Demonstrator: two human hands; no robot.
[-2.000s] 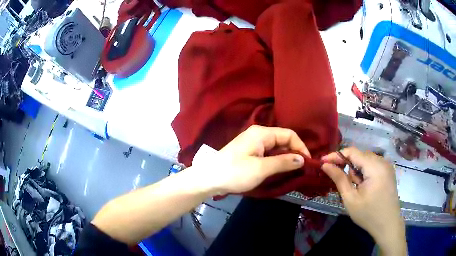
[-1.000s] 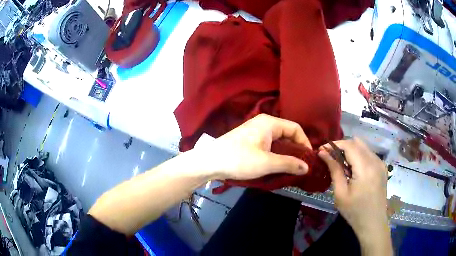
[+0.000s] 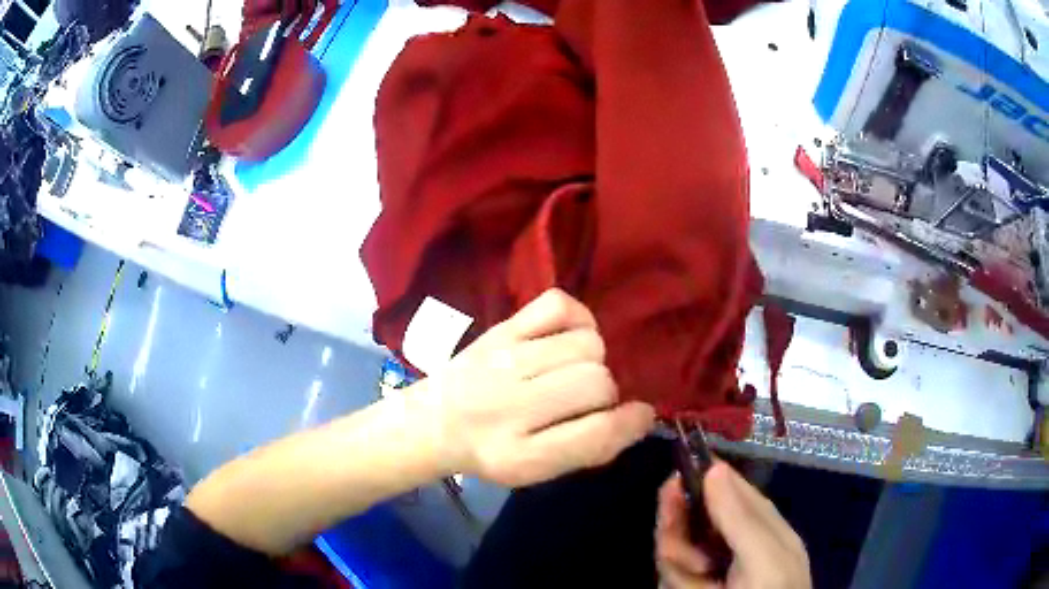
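The dark red garment [image 3: 495, 150] lies in front of me and hangs over the table's front edge. My left hand [image 3: 541, 397] is closed on its lower edge, thumb and fingers pinching the cloth. My right hand [image 3: 730, 535] holds small dark thread snips [image 3: 693, 466], blades pointing up at the garment's bottom edge. Whether the blades touch the cloth or thread is too small to tell. A white label [image 3: 436, 333] shows beside my left wrist. A thin red strip [image 3: 776, 351] hangs at the garment's right side.
The sewing machine [image 3: 966, 81] with its metal needle-area parts [image 3: 886, 196] stands at the right. A phone [image 3: 255, 71] lies on a round red object [image 3: 276, 115] at the upper left, near a grey box [image 3: 144, 92]. A cloth pile [image 3: 109, 483] is on the floor.
My right hand has moved down and left, and the snips now point up at the cloth edge. My left hand has moved slightly left and closed more. The label and hanging strip show more fully.
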